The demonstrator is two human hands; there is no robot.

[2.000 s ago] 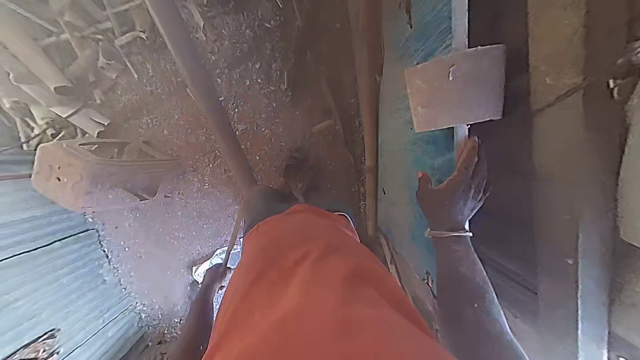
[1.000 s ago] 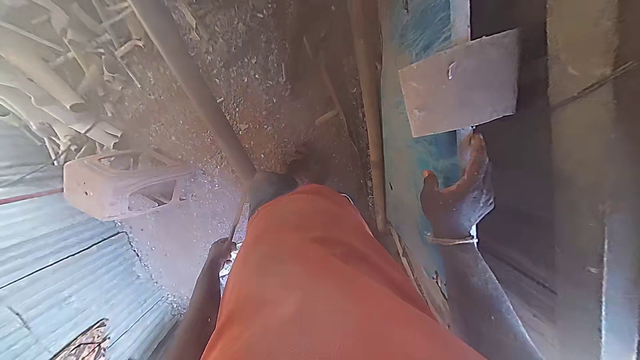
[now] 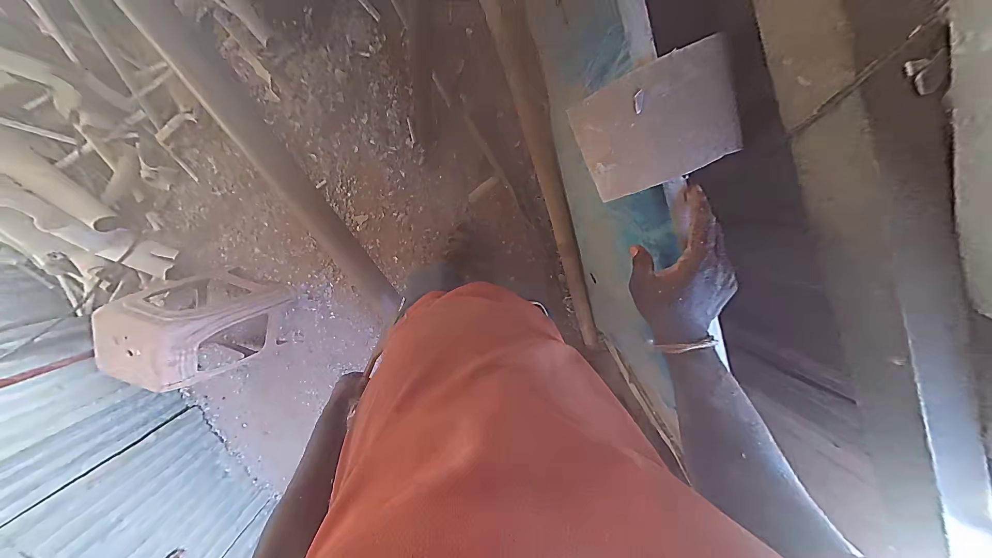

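My right hand point(image 3: 686, 267), with a band at its wrist, rests beside a dusty blue-green board point(image 3: 612, 209), thumb and fingers apart. Its fingertips are just below a flat rectangular plate point(image 3: 659, 116) that lies across the board's pale edge strip; whether they touch it is unclear. At the left side of my orange garment point(image 3: 473, 418) my left hand point(image 3: 355, 391) is mostly hidden. A thin strip or stick point(image 3: 378, 349) runs up from it, and the hold on it cannot be made out.
A dusty plastic stool point(image 3: 147, 349) lies on its side at left, near corrugated metal sheets point(image 3: 101, 457). A long pole point(image 3: 271, 163) slants towards my legs. Cut wood pieces point(image 3: 62, 186) are piled at upper left. Another pole point(image 3: 542, 155) runs along the board; beams point(image 3: 821, 155) stand at right.
The view has shifted somewhat. The plate has turned a little and now sits more tilted above my right hand, which stays by the board's edge with its fingers apart.
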